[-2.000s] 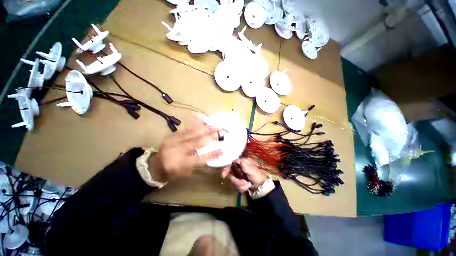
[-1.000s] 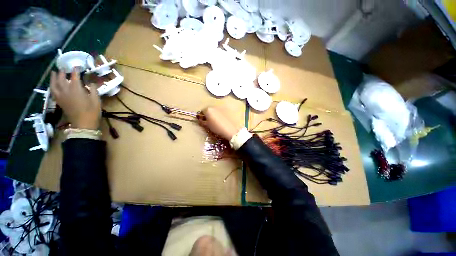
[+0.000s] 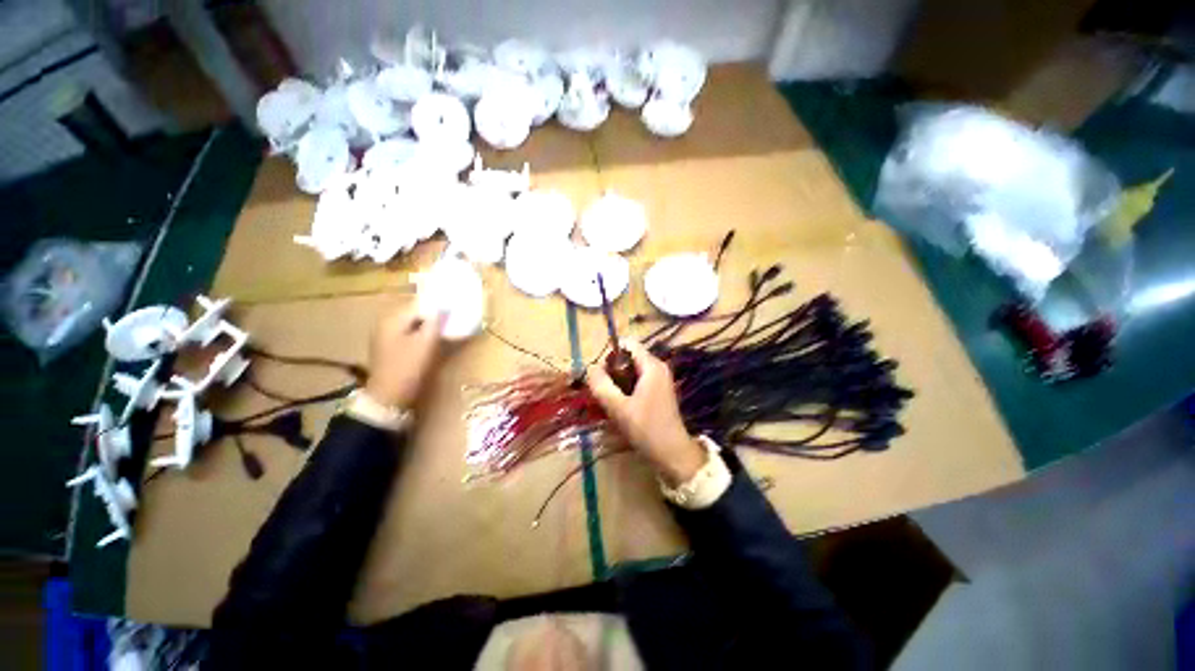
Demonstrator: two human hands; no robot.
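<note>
My left hand (image 3: 401, 354) is at a round white plastic housing (image 3: 455, 296) at the near left of the heap, with its fingers on the housing's left edge. My right hand (image 3: 638, 400) is shut on the brown handle of a hand tool (image 3: 619, 367). The tool's thin dark shaft points up and away. Under and beside my right hand lies the lead wire bundle (image 3: 773, 380), its red wire ends (image 3: 531, 417) to the left and black connectors (image 3: 872, 393) to the right.
A heap of white housings (image 3: 442, 121) lies at the far side. Wired housings (image 3: 186, 417) with black cables lie at the left. Clear plastic bags lie far left (image 3: 63, 296) and right (image 3: 1003, 190). A small red-and-black wire bundle (image 3: 1064, 344) is by the right bag. Brown cardboard (image 3: 433, 524) covers the bench.
My left hand has left the wired housings at the left and moved to a housing by the heap. My right hand has moved over the bundle, the tool now pointing away. The view has shifted.
</note>
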